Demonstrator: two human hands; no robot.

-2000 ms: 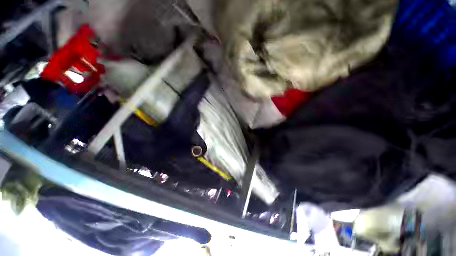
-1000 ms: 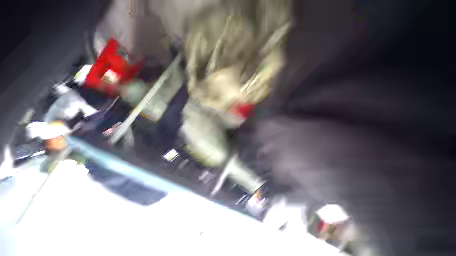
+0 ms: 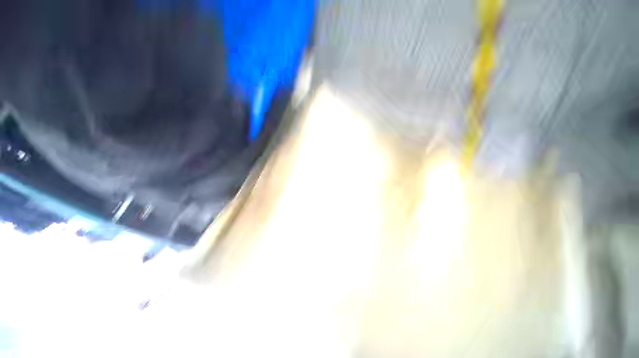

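Observation:
Neither of my hands shows in the head view. The picture is blurred and tilted. A large dark grey cloth mass (image 3: 140,105) fills the upper left. A bright blue thing (image 3: 270,42) lies against its right side; I cannot tell whether it is a crate or a roll. A pale cream and tan surface (image 3: 420,259) fills the lower middle and right, partly washed out by glare, and I cannot tell what it is.
A grey floor (image 3: 392,49) shows at the upper right, with a yellow line (image 3: 483,70) running down it. A light-blue edge (image 3: 70,210) of a bright white surface crosses the lower left. Thin pale bars stand near that edge.
The view has swung away. The olive sack and red stool or basket have left the picture. The blue thing, the floor with its yellow line and the cream surface have come in.

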